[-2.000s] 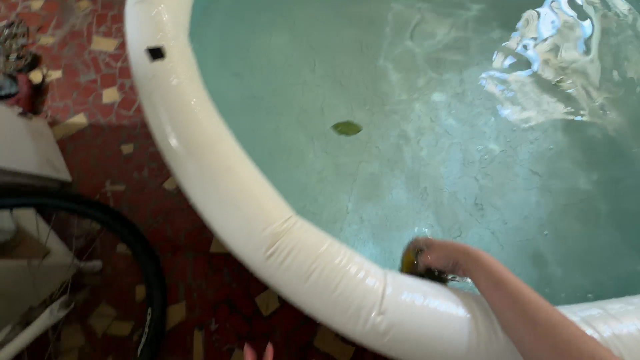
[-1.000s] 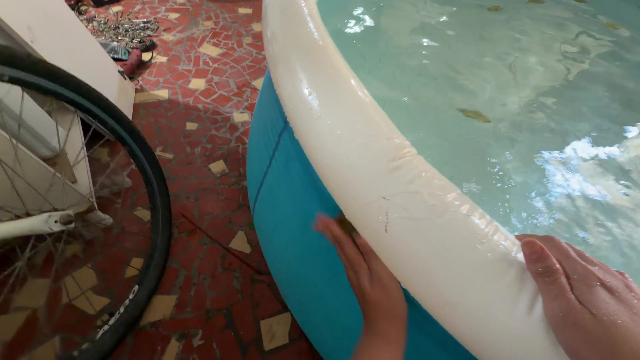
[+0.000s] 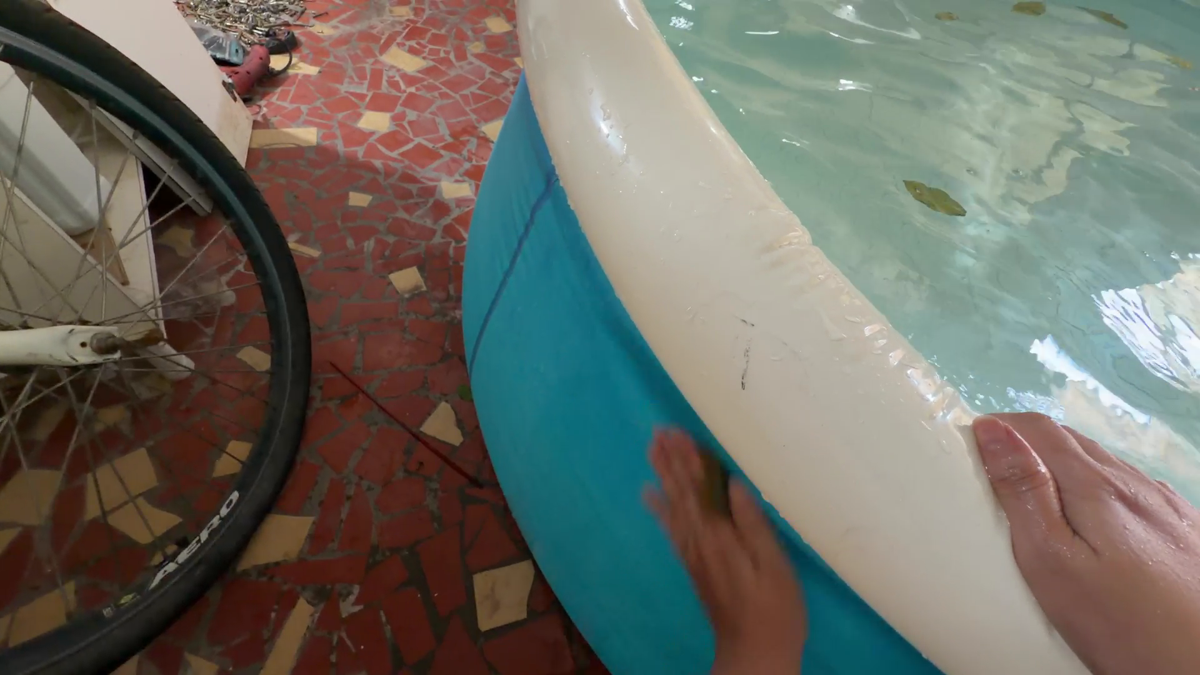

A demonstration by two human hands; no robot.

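The pool has a thick off-white inflated rim above a blue outer wall. My left hand, blurred, is beside that wall just below the rim. A small olive-brown thing shows between its thumb and fingers; its kind is unclear. Over the rim at the right lies my right hand, thumb against the off-white surface and fingers toward the water, their tips hidden. A dark mark runs along the rim between the hands. In the water floats a greenish-brown leaf.
A bicycle wheel with a black tyre stands at the left, near white panels. Red and cream broken-tile floor lies between wheel and pool. Metal chain-like pieces and a red tool lie at the back.
The view has swung toward the floor and outer wall. Two seconds ago my right hand held an olive-coloured thing at the rim's inner edge; now it rests on the rim, and my left hand is by the wall.
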